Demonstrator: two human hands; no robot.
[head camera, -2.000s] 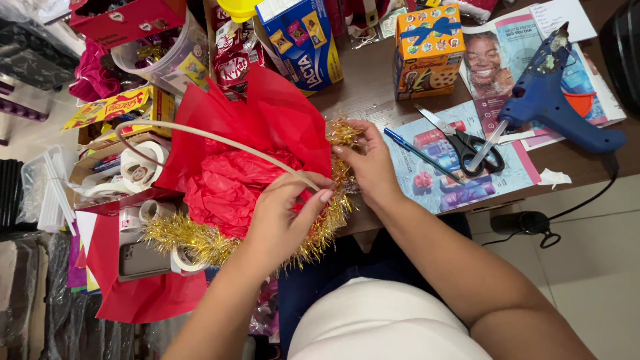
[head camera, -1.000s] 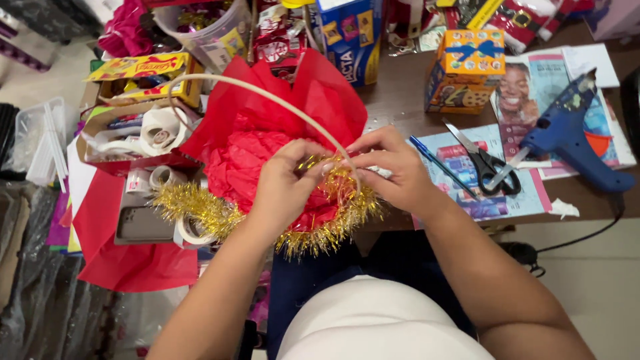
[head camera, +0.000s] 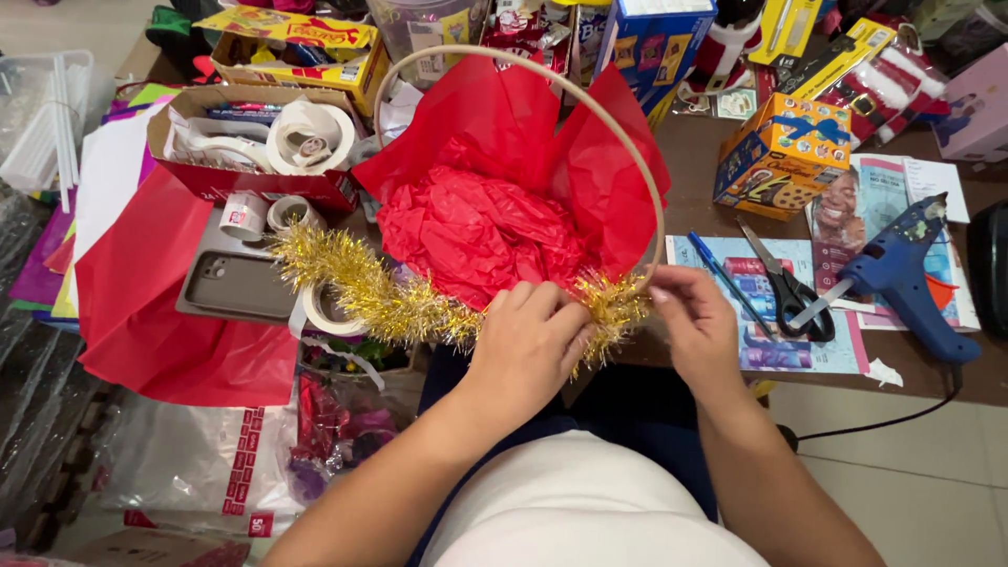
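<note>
Crumpled red tissue paper (head camera: 480, 228) fills a basket, with taller red sheets standing up behind it. A thin pale hoop handle (head camera: 587, 98) arches over the paper. Gold tinsel garland (head camera: 378, 295) runs along the near side and trails off to the left. My left hand (head camera: 529, 342) lies over the tinsel at the front, its fingers curled onto it. My right hand (head camera: 693, 319) is at the right end of the tinsel, thumb and fingers close together by the foot of the handle; whether it pinches a strand cannot be told. The basket body is mostly hidden.
On the right lie a blue hot glue gun (head camera: 906, 268), black-handled scissors (head camera: 780, 276), a blue pen (head camera: 728, 279) and an orange box (head camera: 783, 157). A box of tape rolls (head camera: 260, 146), a phone case (head camera: 236, 283) and a red sheet (head camera: 157, 315) are left. Boxes crowd the back.
The hands were close together at the handle's right foot a second ago; now they are apart, the left over the front tinsel. The handle and basket have turned somewhat.
</note>
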